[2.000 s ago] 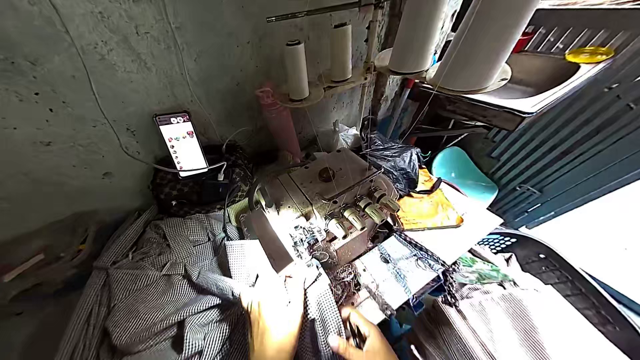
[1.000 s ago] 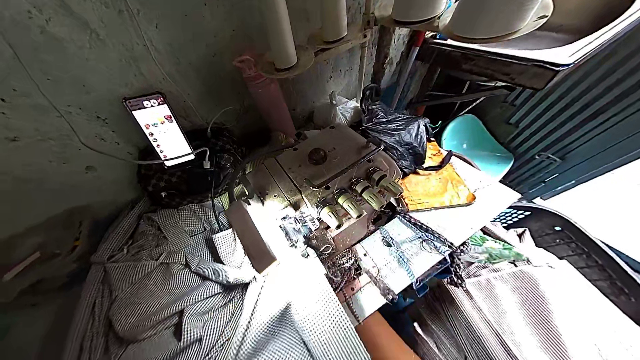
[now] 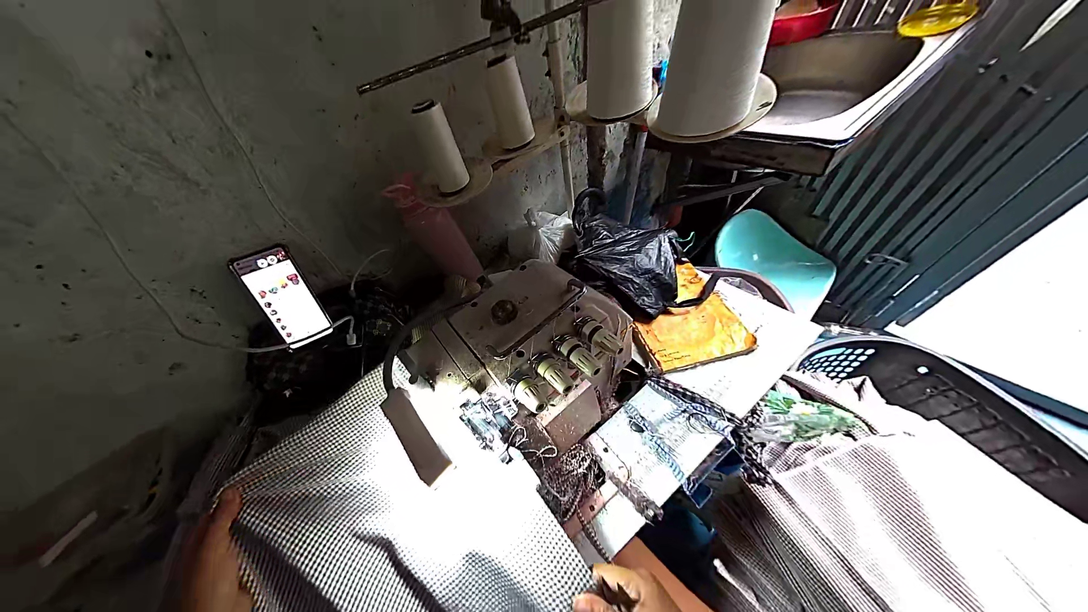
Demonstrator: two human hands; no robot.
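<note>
A black-and-white checked cloth (image 3: 425,527) lies spread over the bed of an overlock sewing machine (image 3: 518,340), brightly lit near the presser foot. At the lower left my left hand (image 3: 219,557) grips the cloth's left edge. My right hand (image 3: 627,588), low in the frame right of centre, has its fingers closed on the cloth's right corner; part of it is cut off by the frame edge. Tension dials (image 3: 565,365) line the machine's front. A tangle of thread chain (image 3: 571,478) hangs beside the cloth.
A lit phone (image 3: 280,297) on a cable leans by the wall. Thread cones (image 3: 440,146) stand above. Right of the machine are a black plastic bag (image 3: 629,259), an orange-covered book (image 3: 697,331), more striped cloth (image 3: 892,510) and a black plastic basket (image 3: 977,408).
Two seconds ago both hands were close together near the machine's front; now they are wide apart, the left far to the left. The cloth is spread flatter between them.
</note>
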